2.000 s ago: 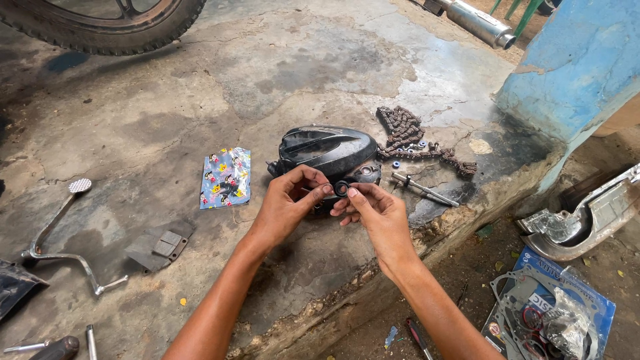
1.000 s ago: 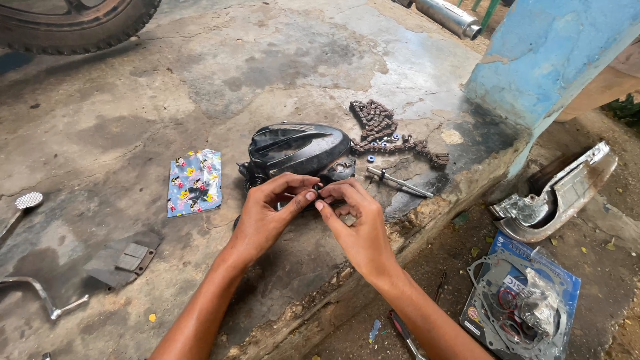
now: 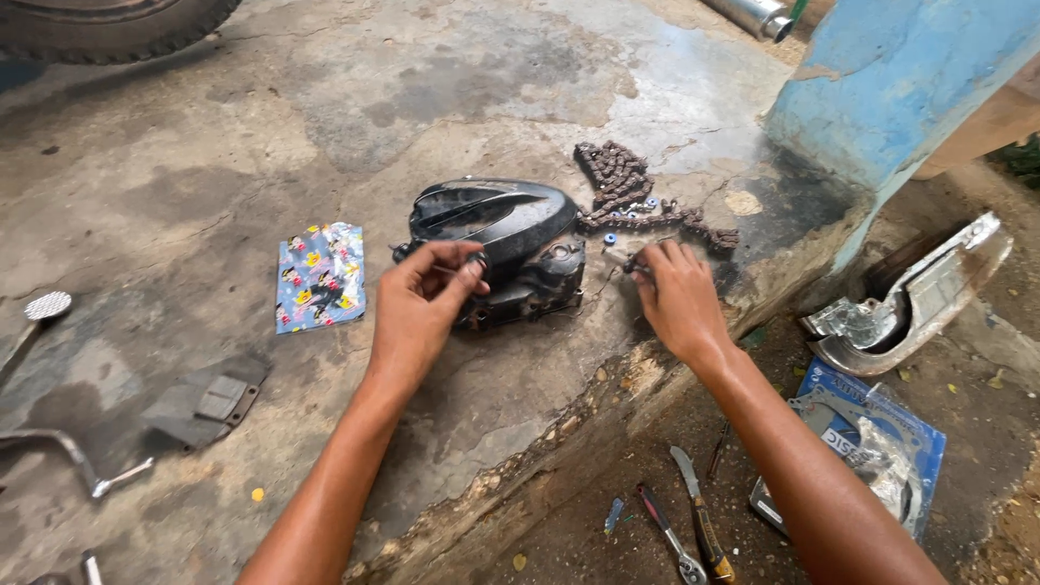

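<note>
My left hand (image 3: 431,296) pinches a small black ring-like part (image 3: 477,262) between thumb and fingers, in front of a black engine cover (image 3: 504,215) lying on the concrete. To the right of the cover, my right hand (image 3: 674,296) has its fingertips closed on the end of a metal shaft (image 3: 624,262) low over the floor; the hand hides most of it. A drive chain (image 3: 613,175) lies heaped behind that hand, with several small blue-and-silver pieces (image 3: 610,239) beside it. Left of the cover lies a printed cartoon packet (image 3: 320,279).
A metal lever (image 3: 77,459), a pedal (image 3: 48,306) and a grey plate (image 3: 211,402) lie left. Below the broken concrete edge are a ratchet (image 3: 670,536), a knife-like tool (image 3: 700,512), a gasket pack (image 3: 869,447) and a metal casing (image 3: 918,301). A blue pillar (image 3: 910,89) stands right; a tyre (image 3: 122,32) is upper left.
My hands were together at the small black part in front of the engine cover. They are now apart: my right hand has moved right to the metal shaft, while my left keeps the black part.
</note>
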